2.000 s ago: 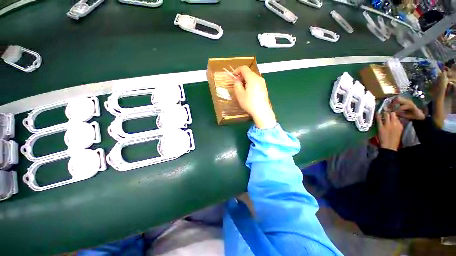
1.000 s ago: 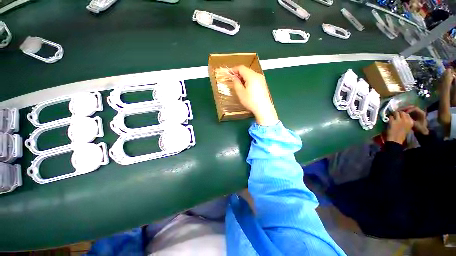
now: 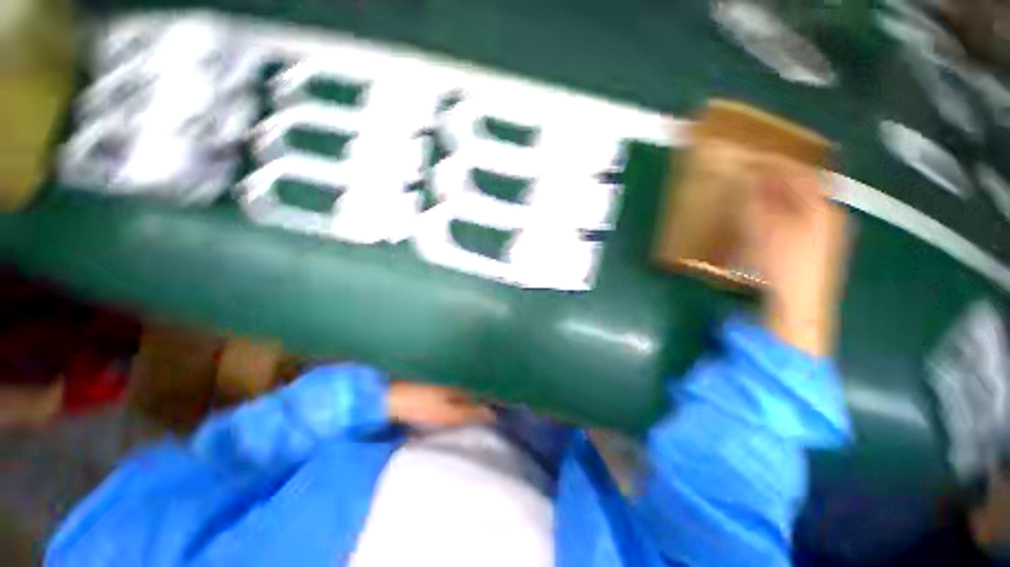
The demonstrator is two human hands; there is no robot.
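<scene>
The frame is strongly blurred. My right hand (image 3: 792,238) is over the open brown small parts box (image 3: 709,205) on the green bench, its fingers in or above the box. Whether it pinches anything is not visible. My left hand (image 3: 437,405) is low in front of my body, just below the bench edge; its fingers are blurred and its grip cannot be told. White plastic frames (image 3: 526,249) lie in overlapping columns to the left of the box, with round ends towards the right.
The green bench edge (image 3: 476,332) curves across in front of me. A white stripe (image 3: 919,222) runs behind the box. Blurred pale pieces (image 3: 775,42) lie beyond it, and others (image 3: 975,388) at the right. A yellowish bulky thing (image 3: 28,100) is at far left. Brown cardboard (image 3: 177,371) is below the bench.
The view has swung left, so the box and frames appear further right. My left hand and sleeve have come into view. My right hand is still at the box.
</scene>
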